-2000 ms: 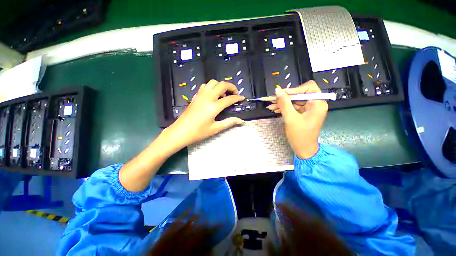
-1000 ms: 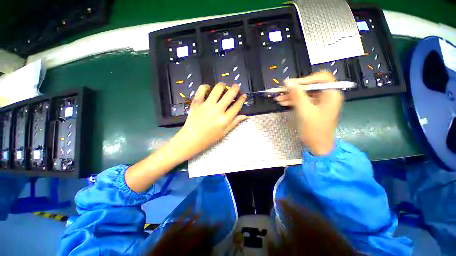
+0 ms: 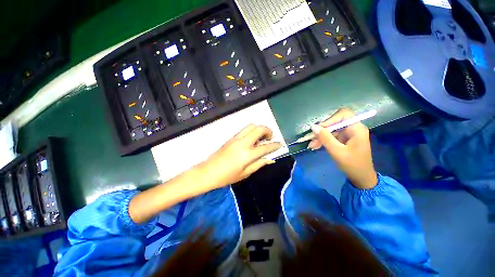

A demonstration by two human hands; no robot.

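A pale sheet (image 3: 201,135) lies at the bench edge, below a black foam tray (image 3: 247,103). My left hand (image 3: 244,154) rests on the sheet's right part, fingertips near its right edge; whether it grips anything is unclear. My right hand (image 3: 344,143) holds a white pen-like tool (image 3: 353,120), its dark tip pointing left at the sheet's right edge, close to my left fingertips. Any small piece at the tip is too small to tell. The tray holds dark housings (image 3: 179,81) side by side, each with a white square visible except where a gridded sheet (image 3: 275,21) drapes over the tray.
A large blue spoked reel (image 3: 442,48) stands at the upper right. A second black tray (image 3: 57,184) with housings is at the left edge. A white crumpled item (image 3: 7,143) is at the far left. A pale rail (image 3: 70,100) runs behind the bench. Another blue sleeve or garment (image 3: 461,140) shows at right.
The view has turned and shifted. Both hands have moved off the tray down to the sheet at the bench edge. That sheet now shows a plain face instead of a gridded one.
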